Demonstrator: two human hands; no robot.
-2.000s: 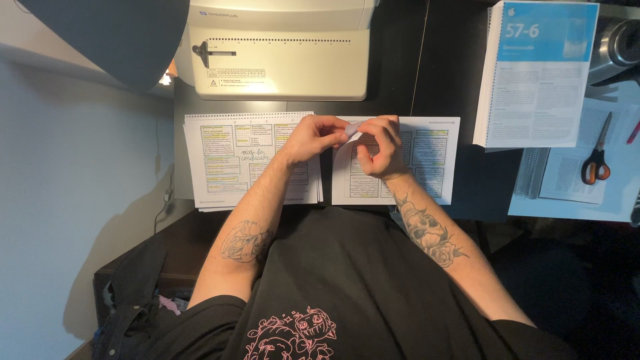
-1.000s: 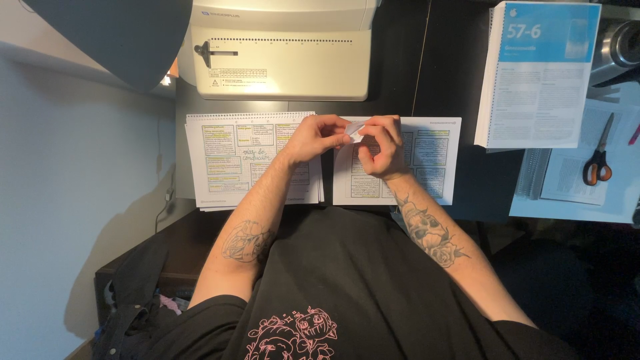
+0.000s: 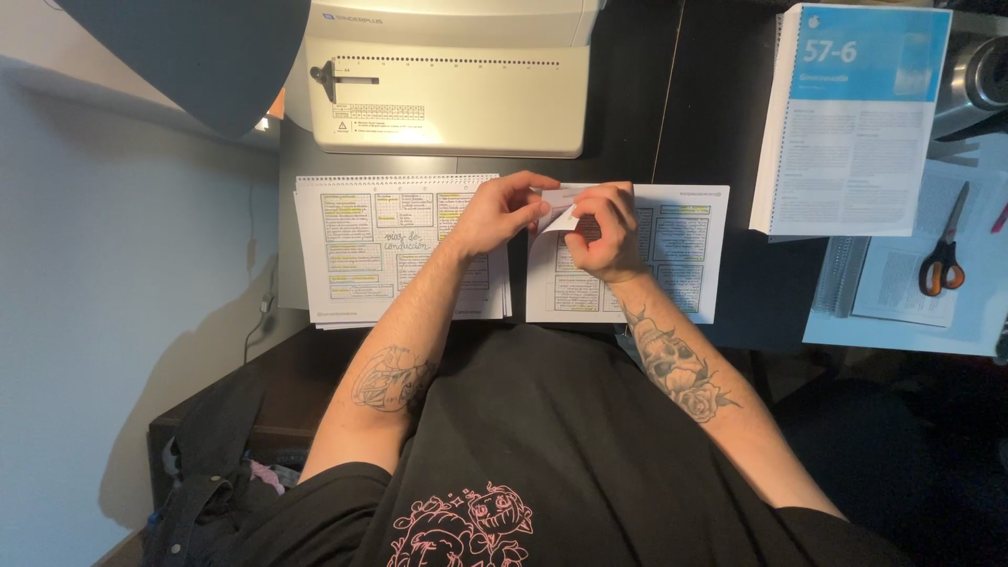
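Both of my hands meet at the top left corner of the right stack of printed sheets (image 3: 693,252). My left hand (image 3: 508,211) has its thumb and fingers at the corner's edge. With bent fingers, my right hand (image 3: 606,232) pinches the curled-up corner of the paper. A left stack of printed, highlighted sheets (image 3: 346,256), with a row of punched holes along its top edge, lies partly under my left forearm. Behind both stacks stands a cream-coloured binding machine (image 3: 465,102) with a black sliding guide (image 3: 323,75).
A thick spiral-bound book (image 3: 850,157) with a blue and white cover lies at the right. Beyond it are scissors (image 3: 941,256) on papers and a metal object (image 3: 980,79). A dark lamp shade (image 3: 197,47) hangs at the upper left. A cable (image 3: 264,303) runs beside the wall.
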